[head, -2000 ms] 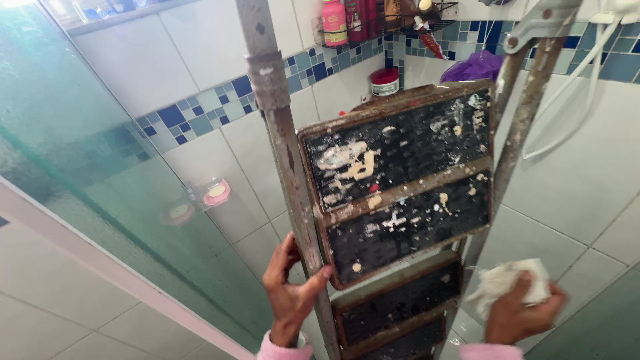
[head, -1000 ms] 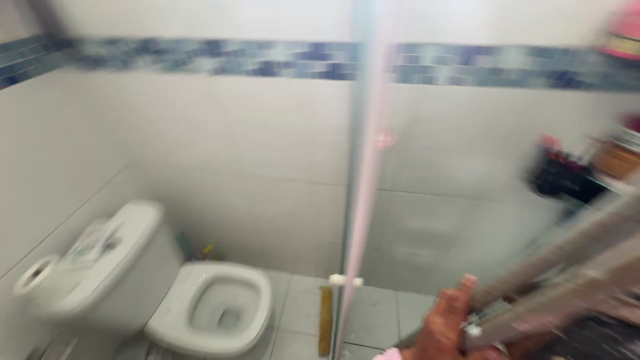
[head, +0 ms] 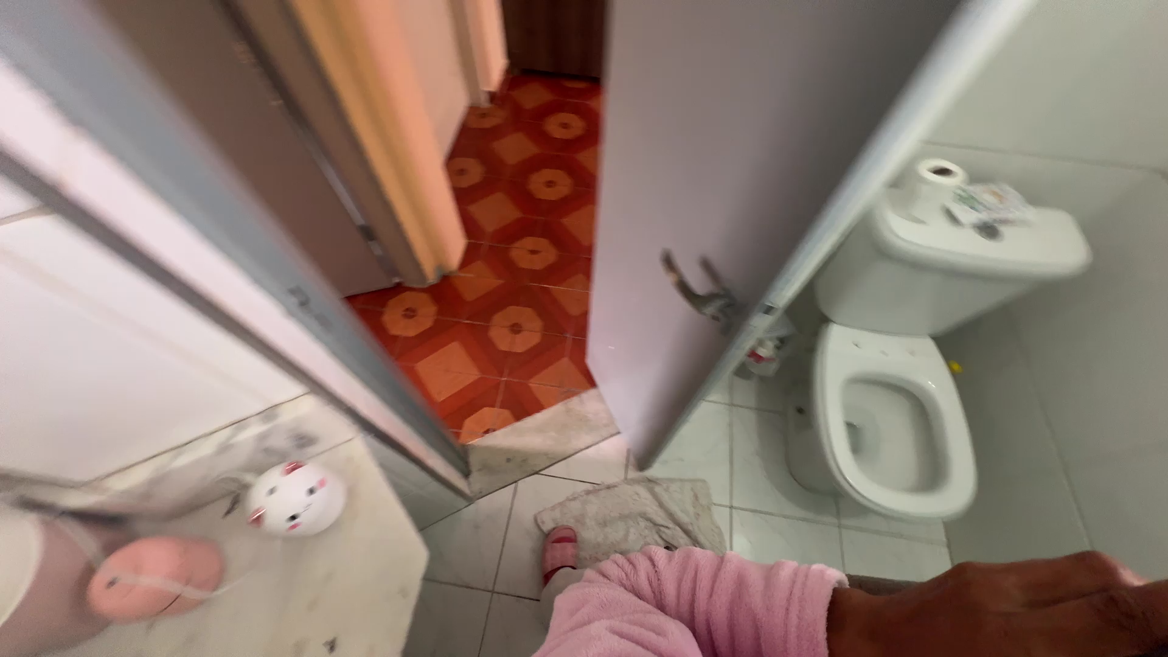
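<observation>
My left hand (head: pixel 1013 607) is at the lower right edge of the head view, back of the hand upward, reaching right out of a pink fleece sleeve (head: pixel 703 602). Its fingertips are cut off or blurred at the edge, so what it touches cannot be told. A dark bar (head: pixel 881 584) shows just behind the wrist; it is too hidden to name. My right hand is out of view. Below the sleeve's upper edge, part of a foot in a pink slipper (head: pixel 559 550) stands by a crumpled grey floor cloth (head: pixel 639 516).
A half-open grey door (head: pixel 693 164) with a metal handle (head: pixel 701 292) stands beside a white toilet (head: pixel 890 438). Beyond the marble threshold (head: pixel 547 443) lies red patterned floor (head: pixel 516 328). At left, a marble counter (head: pixel 356 547) holds a white cat-faced object (head: pixel 297 497) and a pink object (head: pixel 155 577).
The view has swung far left from the shower to the doorway. The stepladder, held by my left hand earlier, and my right hand with its white cloth have left view.
</observation>
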